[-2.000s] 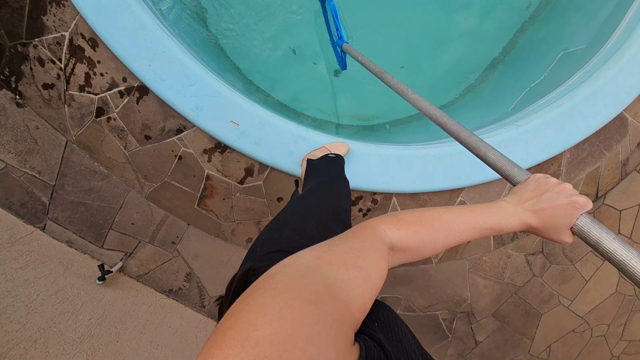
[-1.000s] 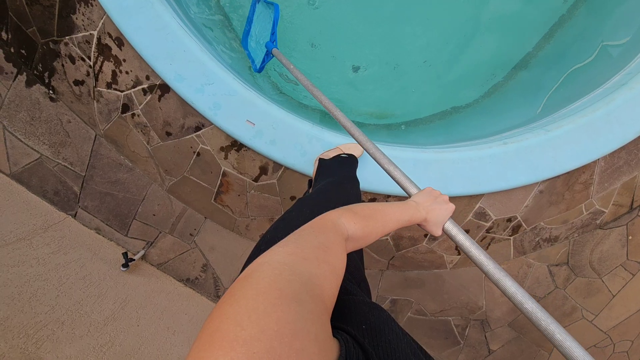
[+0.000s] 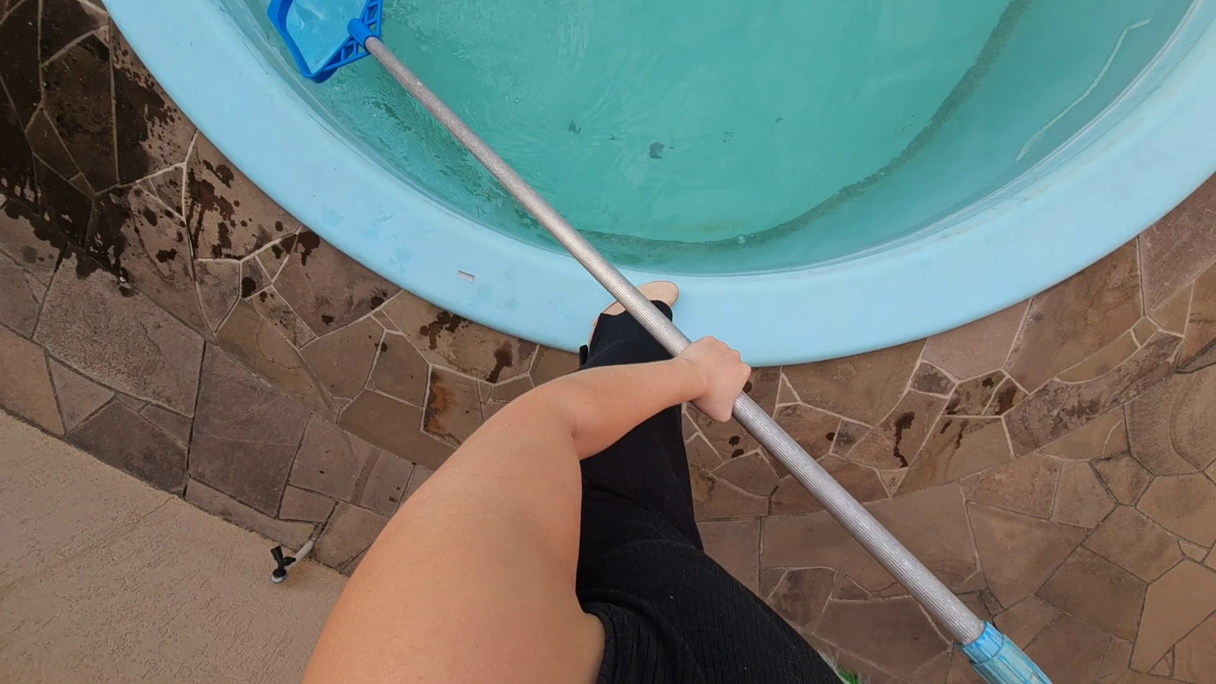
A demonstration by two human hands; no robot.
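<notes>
My left hand (image 3: 717,377) is closed around the ribbed metal telescopic pole (image 3: 532,202) of a pool skimmer, over the near rim of the pool. From there the pole slants up and left to the blue-framed skimmer net (image 3: 323,33), cut off by the top edge of the view at the pool's left side. Whether the net is under the water surface is hard to tell. Toward the bottom right the pole runs into a blue collar (image 3: 1002,655). My right hand is out of view.
A round pool with a light blue rim (image 3: 807,318) holds greenish water (image 3: 760,114) with dark specks. One foot in a light shoe (image 3: 655,292) rests on the rim. Wet-spotted stone paving (image 3: 123,313) surrounds it. A small black-handled tap (image 3: 280,562) stands by the beige concrete at lower left.
The skimmer net has moved left along the pool's near side, and my left hand has come leftward with the pole, nearer my leg. The blue collar now shows at lower right.
</notes>
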